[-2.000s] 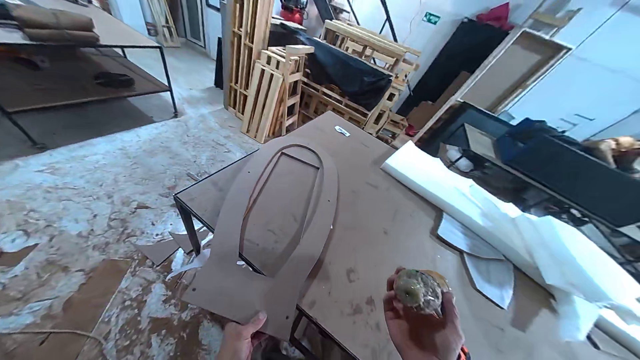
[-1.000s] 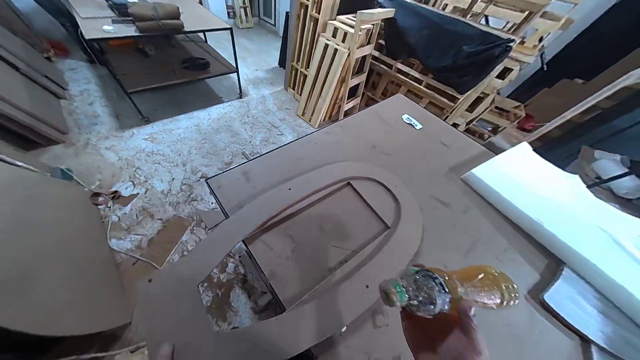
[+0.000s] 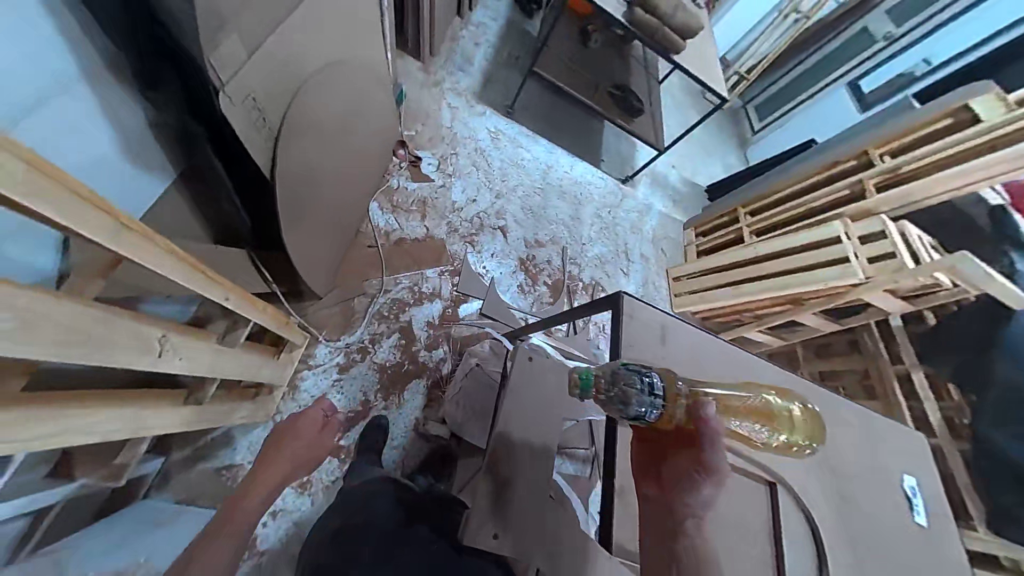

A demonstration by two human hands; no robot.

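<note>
My right hand grips a clear plastic bottle of yellowish liquid around its middle. The bottle lies nearly level, its green cap toward the left. Below it, a cut board panel with a large opening rests on the table, partly hidden by my right forearm. My left hand hangs over the littered floor at the lower left, away from the panel, its fingers curled loosely; I see nothing held in it.
Wooden frames stand close on the left, more pallet-like frames at the right. Board offcuts, a pale bag and a cable lie on the floor. A metal-framed table stands further off.
The view has swung far to the left and down. My left hand, at the panel's end two seconds ago, is now off it. The bottle, seen end-on before, now shows its full side.
</note>
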